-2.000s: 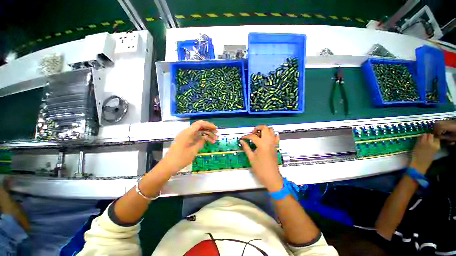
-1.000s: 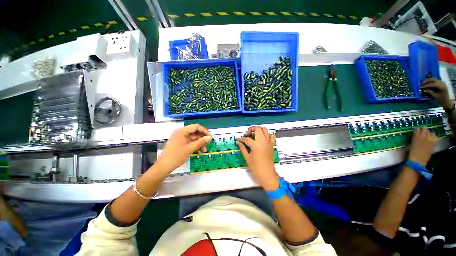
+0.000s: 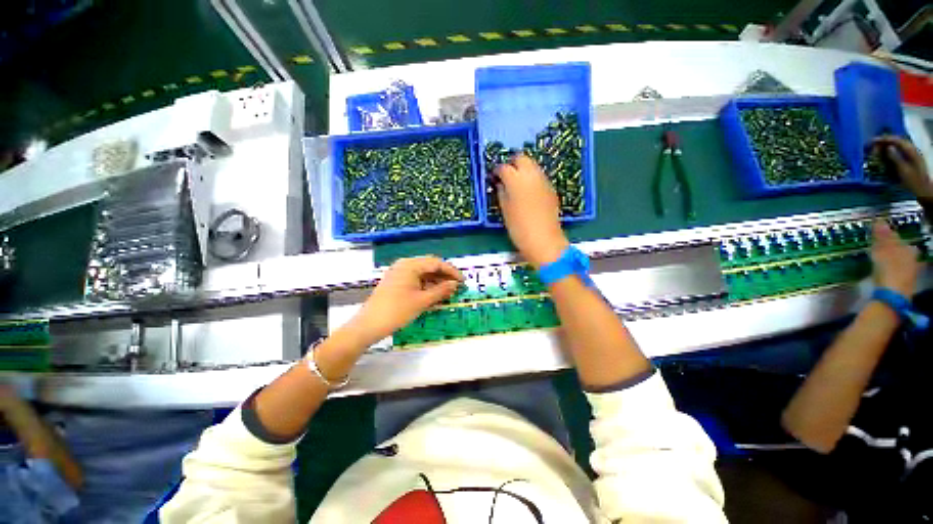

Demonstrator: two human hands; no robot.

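Observation:
A green PCB panel [image 3: 471, 319] lies in the rail in front of me, with small parts along its far edge. My left hand [image 3: 409, 292] is over the panel's far left part, fingertips close together; whether it holds a part is too small to tell. My right hand [image 3: 527, 200] reaches into the taller right blue bin [image 3: 534, 92], its fingertips among the dark and yellow-green capacitors [image 3: 565, 154]; whether they grip one is hidden. The wider left blue bin [image 3: 353, 227] beside it also holds capacitors.
Green-handled cutters [image 3: 673, 176] lie on the mat [image 3: 629, 184]. Another panel [image 3: 778, 268] and blue bin [image 3: 752, 176] are at right, with another person's hands there. Shiny bagged parts [image 3: 143, 241] and a dark ring [image 3: 233, 235] are at left. A person's arm shows at lower left.
My right hand has moved from the panel up and forward into the taller blue bin. My left hand has stayed near the panel's far edge. The view has shifted slightly.

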